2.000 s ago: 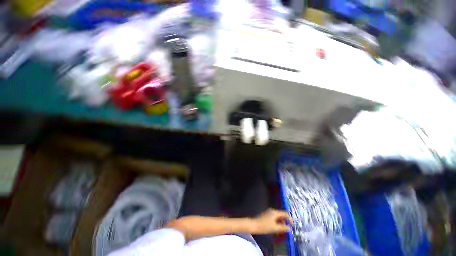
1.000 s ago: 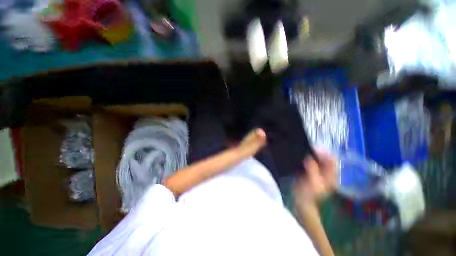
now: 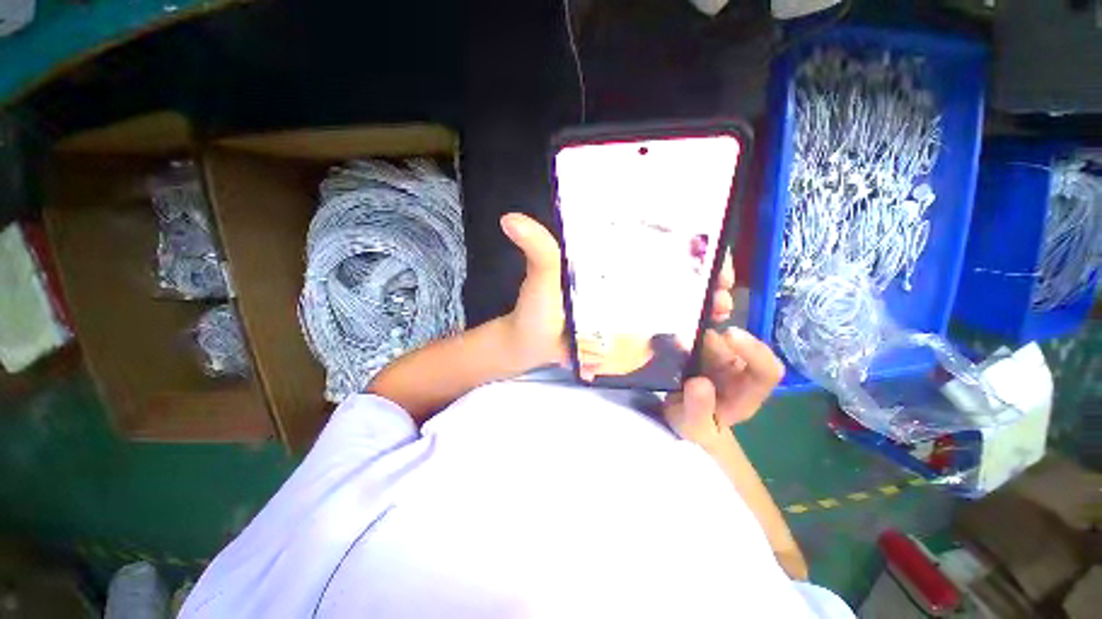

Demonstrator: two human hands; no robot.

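Note:
A smartphone (image 3: 643,254) with a black edge and a bright screen is upright in front of my chest. My left hand (image 3: 540,296) is at its left edge, thumb raised and apart from the edge, the other fingers partly hidden behind the phone. My right hand (image 3: 725,369) is at its lower right corner, with fingertips showing along the right edge and the thumb near the bottom.
A cardboard box (image 3: 260,417) with grey-white cable bundles is at the left. A blue crate (image 3: 961,157) of white coils is at the right, a second blue crate (image 3: 997,302) beyond it. A clear plastic bag (image 3: 888,405) hangs at the first crate's near end.
The phone is now face-up to the camera between both hands, its screen lit. My right hand has come in from the crate side. The view has tilted down, away from the machine.

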